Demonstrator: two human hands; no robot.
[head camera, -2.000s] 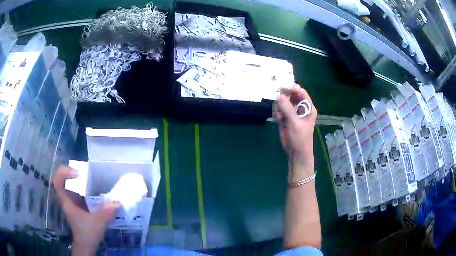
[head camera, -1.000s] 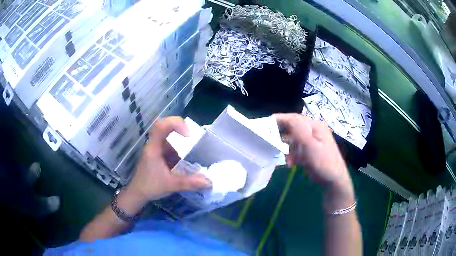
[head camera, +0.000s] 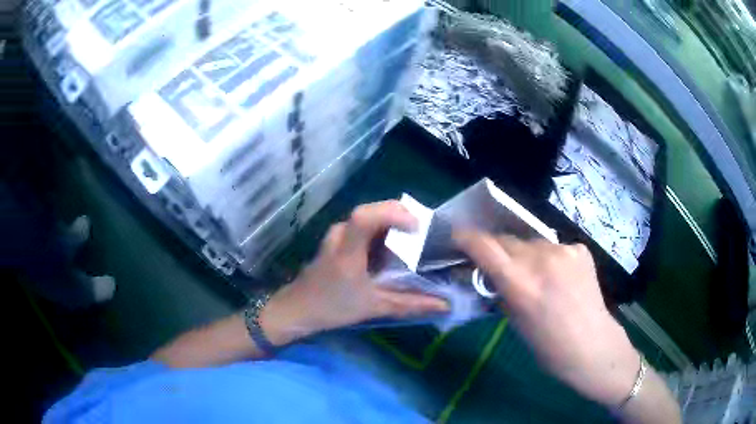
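Note:
An open retail carton (head camera: 497, 217) is tilted in front of me, its white flaps raised. My left hand (head camera: 348, 269) grips its left side, with the thumb along the near edge. My right hand (head camera: 547, 298) is over the open end, with its index finger inside. A white looped accessory (head camera: 483, 283) shows under the fingers of my right hand. Clear crinkled plastic (head camera: 452, 306) shows at the near side of the opening. The inside of the carton is mostly hidden by my right hand.
A large finished carton stack (head camera: 240, 124) stands at the left. Black trays lie beyond the carton, one with a heap of white looped accessories (head camera: 464, 87), one with printed slips (head camera: 609, 166). Waiting cartons (head camera: 713, 393) stand at the lower right. A pale metal rail (head camera: 655, 91) curves behind.
My right hand has moved from the carton's right flap to over and into the opening, covering the white lump. The view has shifted left, so stack and trays appear further right.

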